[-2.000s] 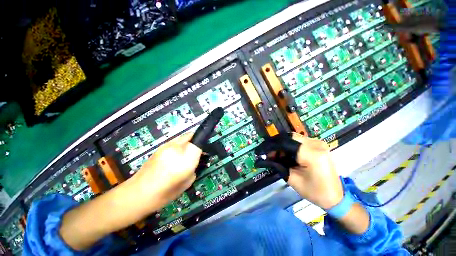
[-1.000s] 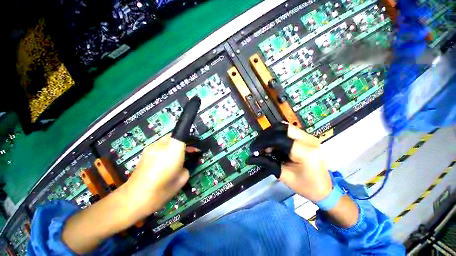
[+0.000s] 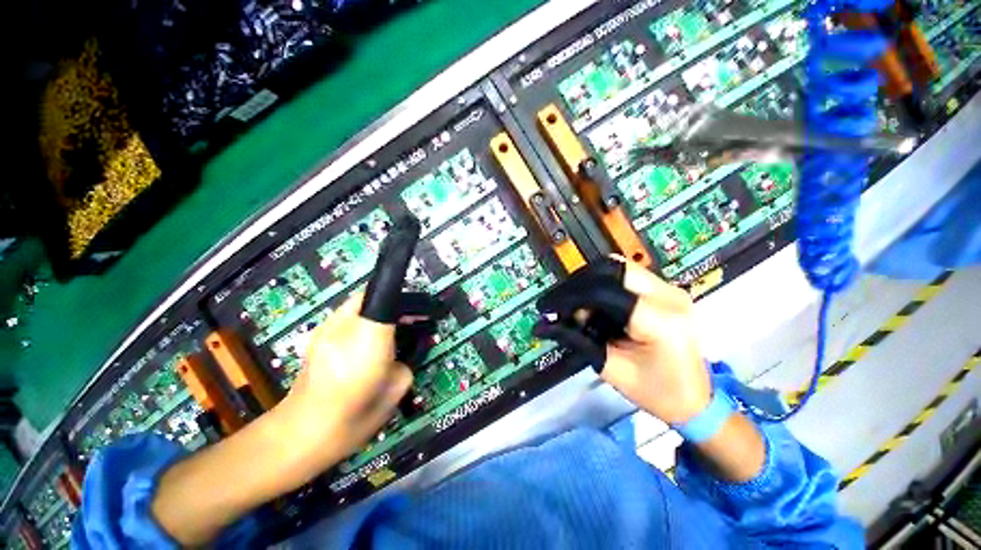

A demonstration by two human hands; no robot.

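Observation:
A black pallet (image 3: 400, 191) holds rows of small green circuit boards (image 3: 500, 281) in front of me. My left hand (image 3: 360, 349), with black finger cots, is over its middle, index finger extended and other fingers curled. My right hand (image 3: 645, 333), also in black cots and with a light-blue wrist band (image 3: 707, 417), is over the pallet's right end, fingers curled together. A small bright glint shows at its fingertips; whether it is a part is unclear. The fingers hide several boards. I cannot tell whether the left fingers hold anything.
Orange-brown bars (image 3: 538, 201) mark where pallets meet. A second pallet (image 3: 645, 129) lies right, partly behind a blurred grey object (image 3: 742, 134) and a blue coiled cord (image 3: 834, 161). Bins of yellow components (image 3: 113, 193) and black-silver components (image 3: 253, 64) stand upper left on the green mat (image 3: 312, 134).
The blue cord has swung into view from the right and hangs nearer the middle. The grey blurred object has moved left. The pallets sit further left in view. Both hands have shifted slightly left.

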